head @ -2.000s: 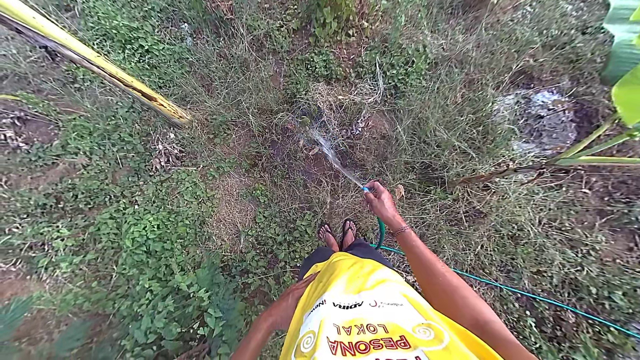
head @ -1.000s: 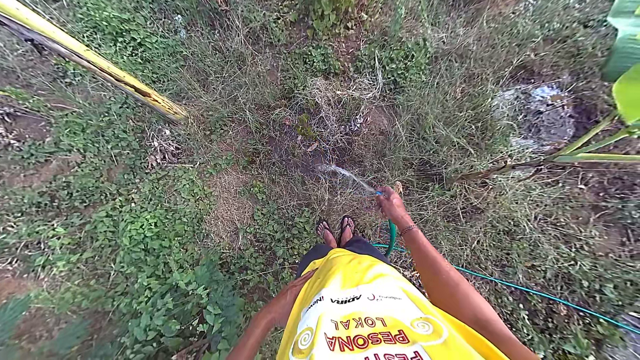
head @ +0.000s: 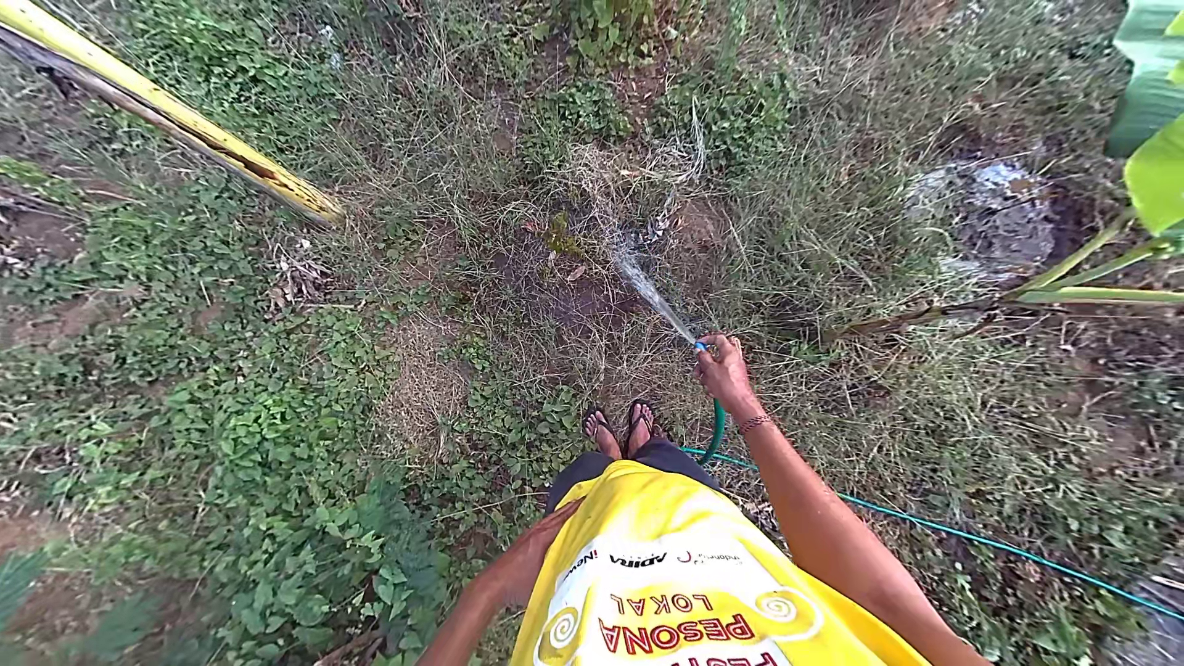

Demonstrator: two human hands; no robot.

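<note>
My right hand (head: 723,370) grips the end of a green garden hose (head: 718,427), with a blue tip at the fingers. A spray of water (head: 655,298) leaves the tip toward the upper left and lands on dry grass and dark, wet-looking soil (head: 578,301). Against the side of my yellow shirt (head: 647,518) rests my left hand (head: 553,529), its fingers partly hidden by the cloth. Whether it holds the cloth cannot be made out.
My feet in dark flip-flops (head: 620,427) stand close together on the ground. The hose line (head: 999,546) runs off to the lower right. A yellow trunk or stalk (head: 185,120) slants at upper left. A leafy plant (head: 1082,287) and a greyish patch (head: 1004,217) are on the right.
The water jet pointed more to the left one second ago; now it points more steeply up the view and looks wider. My left hand stays at the shirt.
</note>
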